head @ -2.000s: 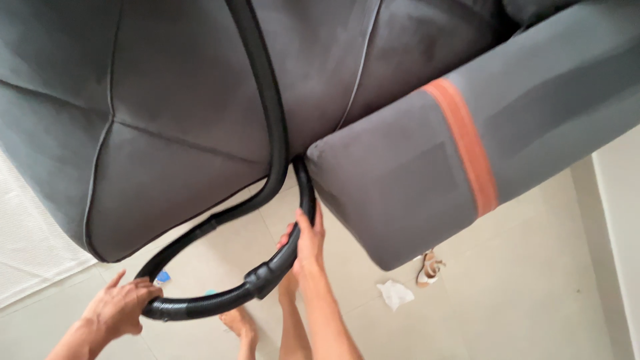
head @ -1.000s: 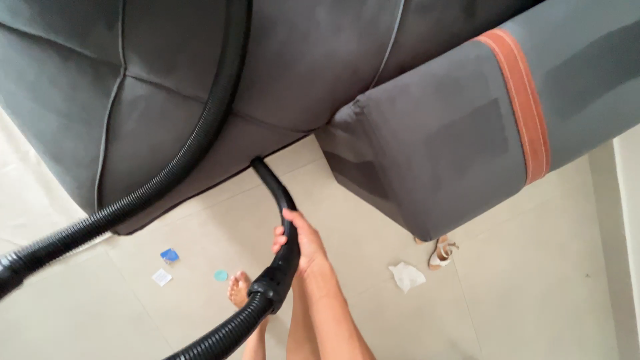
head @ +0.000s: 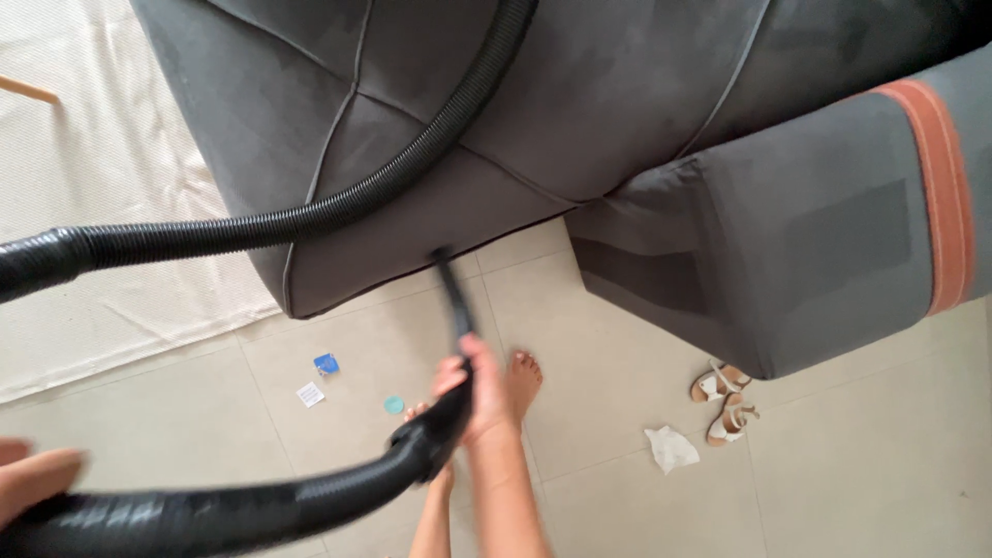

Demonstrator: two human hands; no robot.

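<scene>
A black corrugated vacuum cleaner hose [head: 364,194] crosses over the grey upholstered sofa [head: 589,101] and loops out past the left edge of the view. Its lower stretch comes back in at the bottom left, where my left hand [head: 39,473] lies on top of it, blurred and partly cut off. My right hand [head: 477,387] is wrapped around the black vacuum wand handle [head: 442,426]. From there the narrow black tube [head: 455,298] points up, with its tip at the lower front edge of the sofa seat.
A grey armrest with an orange band [head: 942,201] juts out at right. On the tiled floor lie sandals [head: 728,418], a crumpled white tissue [head: 671,449], a blue packet [head: 326,363], a white square [head: 310,394] and a teal disc [head: 394,404]. My bare feet stand below; a cream rug [head: 101,232] is at left.
My left hand, out of view one second ago, is back at the left edge on the hose. The wand tip has moved left along the sofa's lower edge, away from the armrest.
</scene>
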